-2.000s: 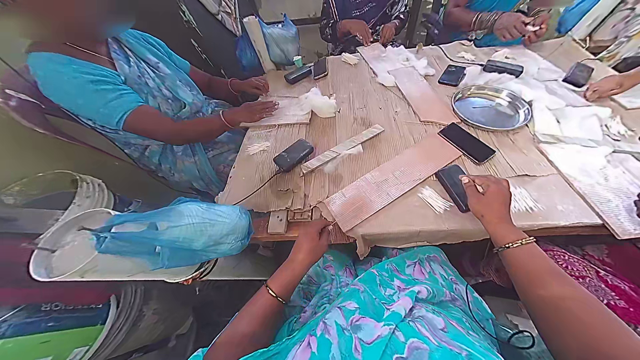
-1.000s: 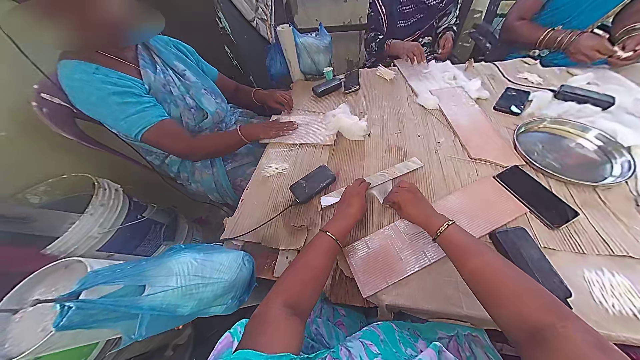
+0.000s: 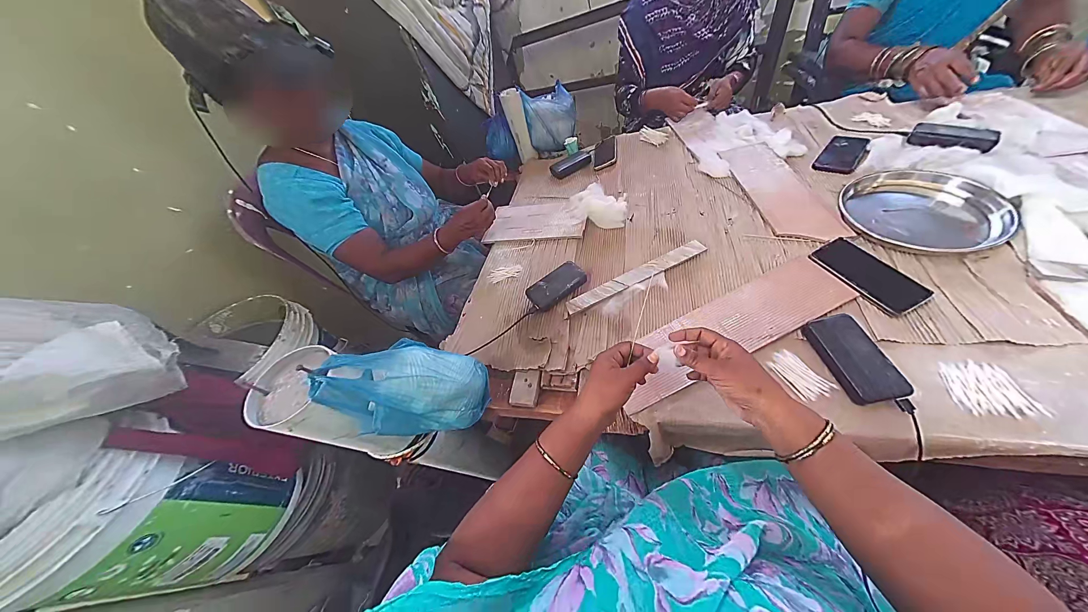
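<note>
My left hand (image 3: 619, 374) pinches a thin stick (image 3: 643, 310) that points up and away from me. Between my two hands is a small tuft of white cotton (image 3: 671, 353), pinched by the fingers of my right hand (image 3: 721, 367). Both hands are over the near end of a long pinkish ribbed board (image 3: 765, 302). Beyond them lies a narrow flat strip (image 3: 636, 277) with a wisp of cotton (image 3: 625, 299) beside it. A pile of short white cotton wicks (image 3: 801, 376) lies right of my right hand, and a larger pile (image 3: 993, 389) farther right.
A phone (image 3: 872, 276) overlaps the board's far end; a black power bank (image 3: 858, 359) lies nearer. A steel tray (image 3: 928, 211) stands at the right, another black device (image 3: 556, 286) at the left. A blue plastic bag (image 3: 399, 388) sits on a bucket. Co-workers' hands (image 3: 476, 200) are across the table.
Both my hands have come back from the narrow strip to the table's near edge, now with a stick and cotton. The co-worker at the left has lifted both hands off the small board.
</note>
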